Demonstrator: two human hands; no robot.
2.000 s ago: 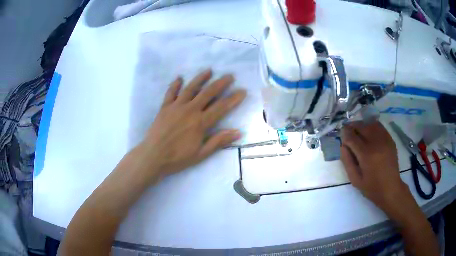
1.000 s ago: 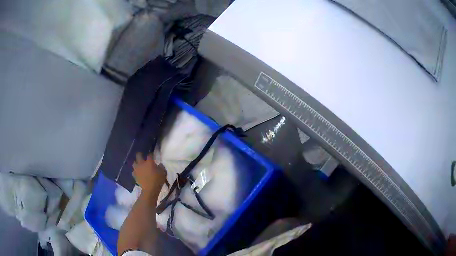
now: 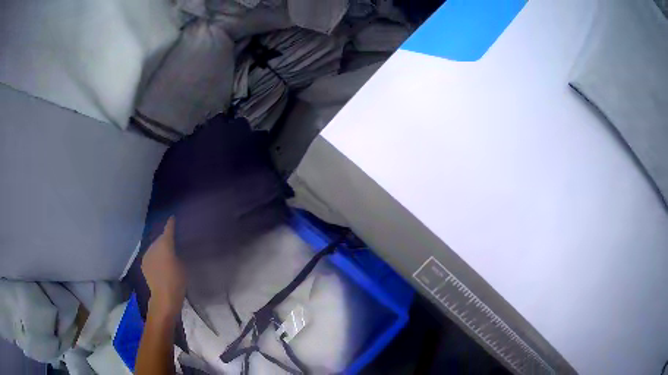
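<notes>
Dark navy fabric pieces (image 3: 220,183) lie over the blue bin (image 3: 373,293), partly blurred, with a ragged upper edge. My left hand (image 3: 162,267) is at their lower left edge, holding the fabric; one digit points up along it and the other fingers are hidden. Pale fabric (image 3: 315,315) with dark ties across it fills the bin below. My right hand is not in view. Part of a pale panel (image 3: 622,80) with a dark edge lies on the white table (image 3: 469,168) at the upper right.
The table's grey front edge with a printed ruler (image 3: 483,315) runs diagonally beside the bin. A blue strip (image 3: 469,26) marks the table's end. Tied grey bundles (image 3: 286,69) are heaped behind the bin. Large pale bundles (image 3: 66,190) and crumpled pale fabric (image 3: 58,315) stand at the left.
The view has turned from the sewing machine to the bin. Since one second ago, my left hand has shifted left in view, and the dark fabric has changed from a long strip to a broader, blurred spread.
</notes>
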